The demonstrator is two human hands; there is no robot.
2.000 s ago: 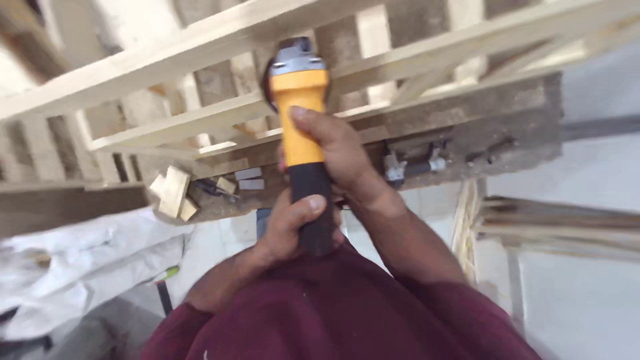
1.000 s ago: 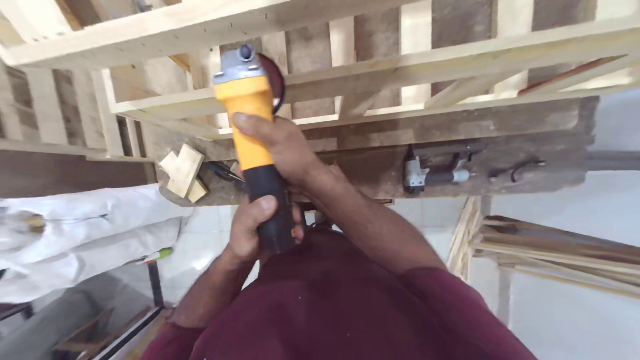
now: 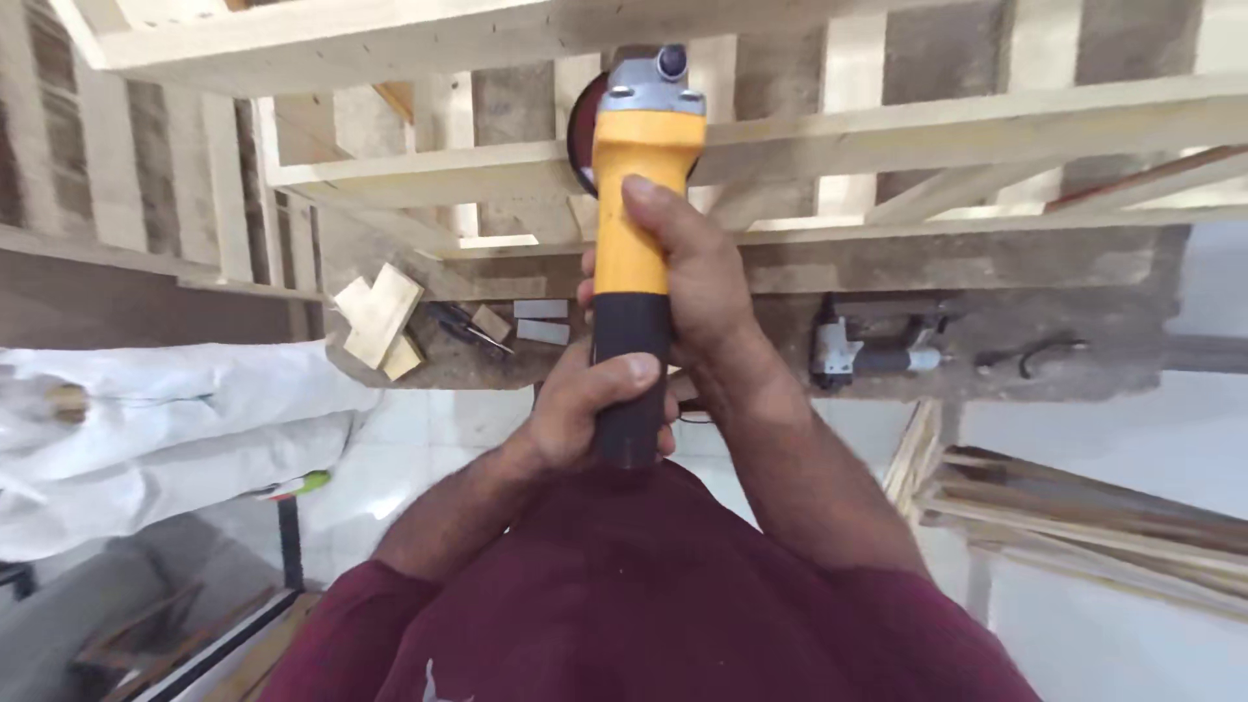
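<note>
Both my hands hold a yellow and black angle grinder, its grey gear head pointing away from me. My left hand wraps the black rear of the body, thumb on top. My right hand grips the yellow body farther forward, thumb along its upper side. A dark red disc shows at the left of the head; the rest of it is hidden beneath. The head and disc are over a rail of a pale wooden frame; whether the disc touches the wood I cannot tell.
On the brown bench are wood offcuts, pliers-like tools, two light strips and a pneumatic nailer. White wrapped rolls lie to the left. Wooden strips are stacked at the lower right.
Both hands keep hold of the grinder, which has moved to the right along the frame since one second ago.
</note>
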